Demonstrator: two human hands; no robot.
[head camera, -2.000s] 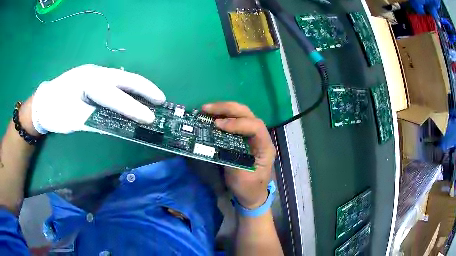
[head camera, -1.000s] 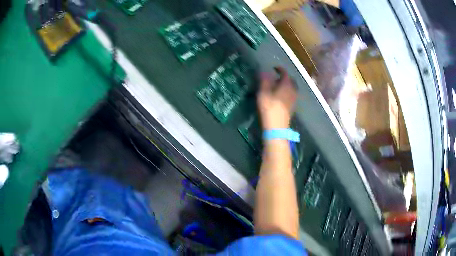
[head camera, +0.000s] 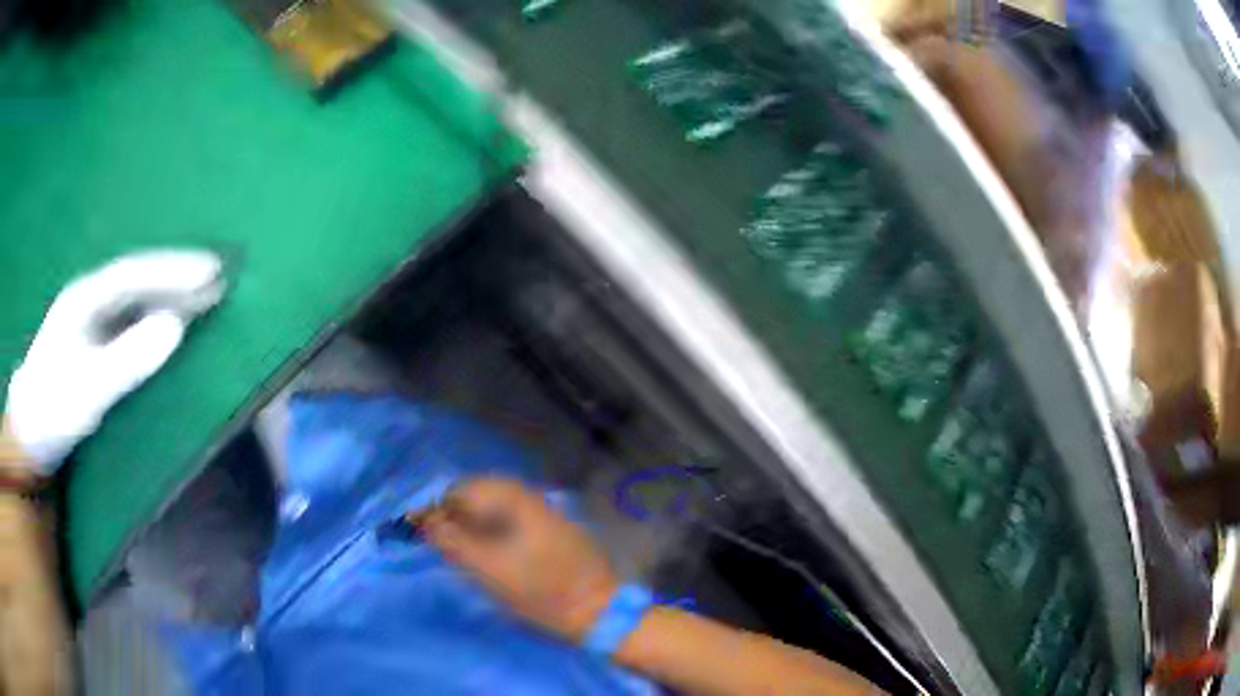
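Observation:
My left hand (head camera: 116, 347), in a white knit glove, is over the green mat at the left, thumb and fingers apart, with nothing seen in it. My bare right hand (head camera: 510, 544), with a light blue wrist strap (head camera: 619, 619), is in front of my blue jacket at the lower middle. Its fingers are bent at a small dark spot on the jacket; blur hides whether they hold anything. Several green circuit boards (head camera: 820, 224) lie in a row on the dark green conveyor belt (head camera: 653, 177), right of the bench.
The yellow-brown cleaning sponge (head camera: 326, 41) is at the far edge of the green mat (head camera: 313, 177). A pale rail (head camera: 707, 354) runs along the belt's near side. A dark gap lies between bench and belt. Cardboard boxes (head camera: 1176, 326) stand beyond the belt.
The board held in both hands two seconds ago is no longer in them. My right hand has come back from over the belt to my jacket. The view has swung right.

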